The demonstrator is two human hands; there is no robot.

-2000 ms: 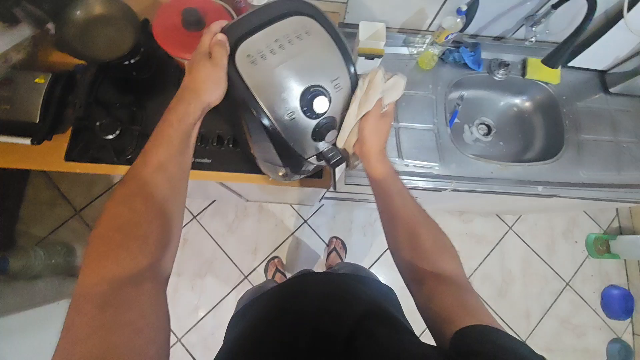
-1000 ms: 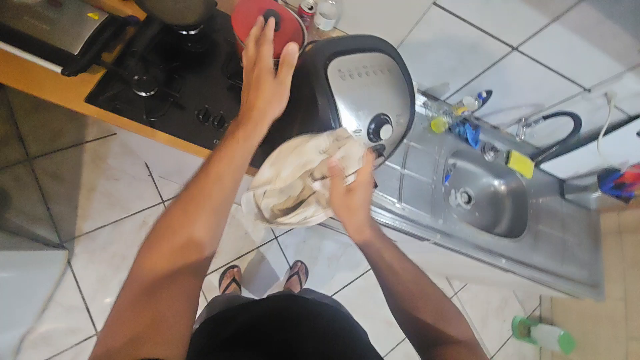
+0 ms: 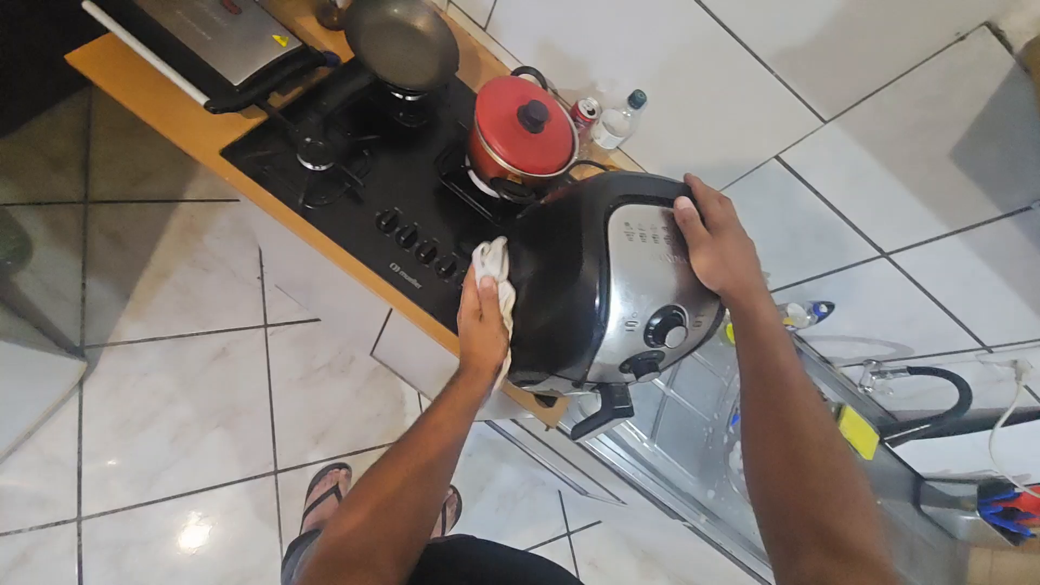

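A black and silver air fryer [image 3: 561, 276] stands tilted in view between the cooktop and the sink, its dials and basket handle facing toward the lower right. My left hand [image 3: 481, 325] presses a crumpled off-white cloth [image 3: 494, 262] against the fryer's black left side. My right hand [image 3: 719, 244] lies over the top edge of the silver front panel, fingertips on the black casing, and holds no cloth. The fryer's far side is hidden.
Left of the fryer, a black gas cooktop [image 3: 357, 219] carries a red lidded pot [image 3: 520, 134] and a frying pan [image 3: 404, 41]. A can [image 3: 583, 112] and bottle [image 3: 616, 123] stand by the wall. A steel sink counter [image 3: 691, 406] with a yellow sponge [image 3: 858, 432] lies right.
The cloth has passed from my right hand to my left, and is now at the fryer's left side. My right hand has moved up onto the front panel. The view has turned.
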